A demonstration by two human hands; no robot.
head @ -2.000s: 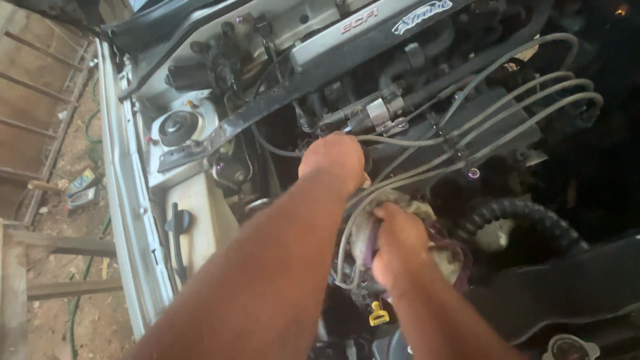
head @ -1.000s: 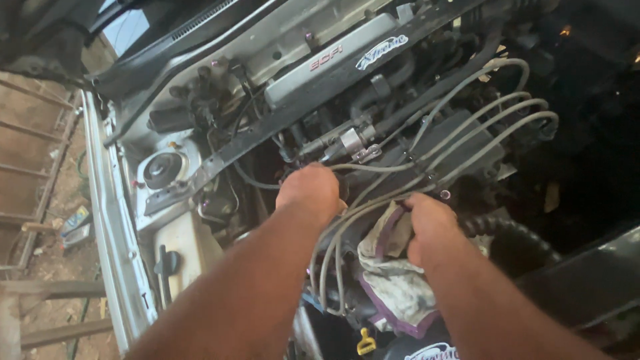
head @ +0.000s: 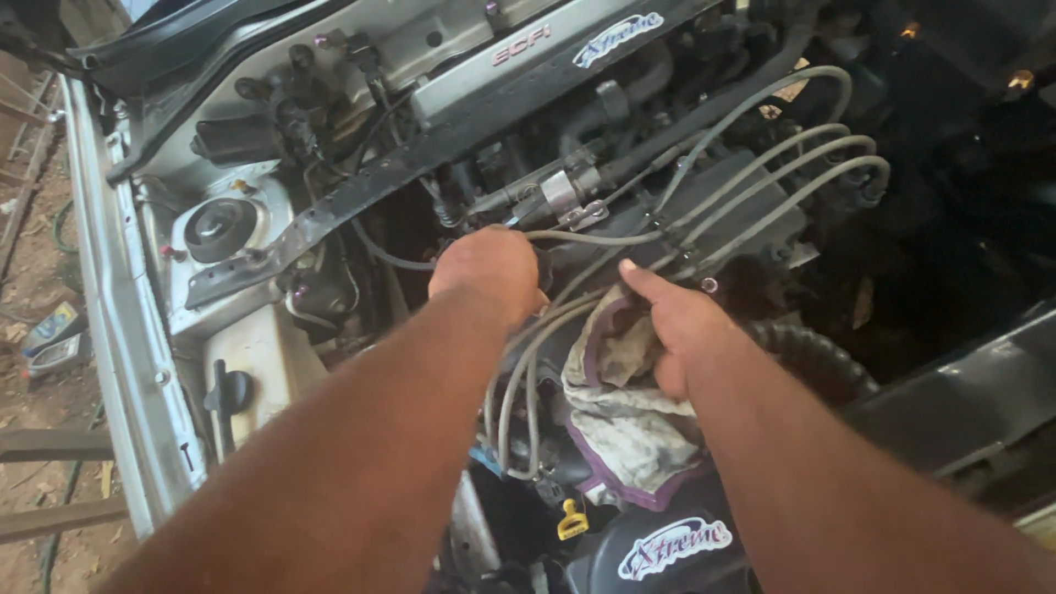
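Note:
In a car's engine bay, my left hand is curled over something beside the engine, among the hoses; its fingers and whatever they touch are hidden. A grey spark plug cable passes just right of it. My right hand holds a stained white cloth with purple edging, which hangs down over the front of the engine. The thumb or a finger of that hand points up toward the bundled cables on the dark engine cover. Below the cloth is a yellow dipstick handle.
A dark strut bar crosses behind the hands to the strut tower. A whitish fluid reservoir with a black cap lies left of my forearm. The silver fender edge bounds the left side, and a corrugated hose runs at the right.
Two seconds ago the cloth was bunched under my right hand; now it hangs more spread out, and that hand is higher, nearer the cables. My left hand stays at about the same spot on the engine.

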